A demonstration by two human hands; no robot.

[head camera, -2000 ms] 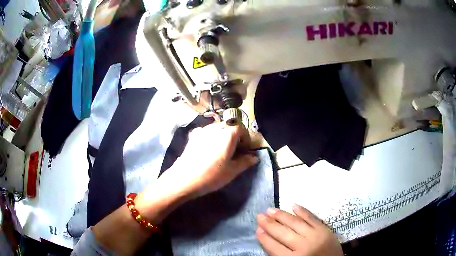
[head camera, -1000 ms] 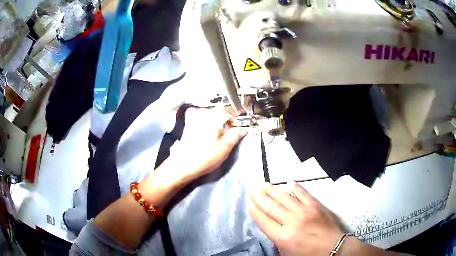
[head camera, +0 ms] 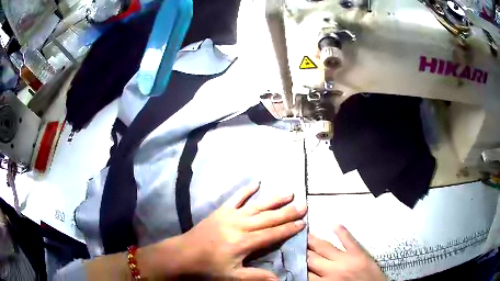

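Note:
The garment (head camera: pixel 159 164), pale grey-blue with dark strips, lies left of and under the needle area. Its right edge runs straight down from the presser foot (head camera: pixel 299 125) toward the table's front. My left hand (head camera: pixel 246 233), with a red bead bracelet, lies flat on the pale cloth with its fingers spread near that edge. My right hand (head camera: pixel 342 258) is at the bottom, its fingertips at the cloth edge; whether it pinches the cloth cannot be told. The cream-white sewing machine (head camera: pixel 395 66) stands over the cloth.
Black cut pieces (head camera: pixel 384 145) lie under the machine arm. A black stack (head camera: pixel 104 82) lies at back left. A blue paddle shape (head camera: pixel 164 49) hangs over the cloth. A red flat item (head camera: pixel 46 147) is at left. A printed ruler (head camera: pixel 438 255) runs along the front edge.
My left hand has moved from beside the presser foot down toward the front and now lies flat with fingers spread. My right hand has moved lower. The view has shifted, and the cloth edge lies straighter.

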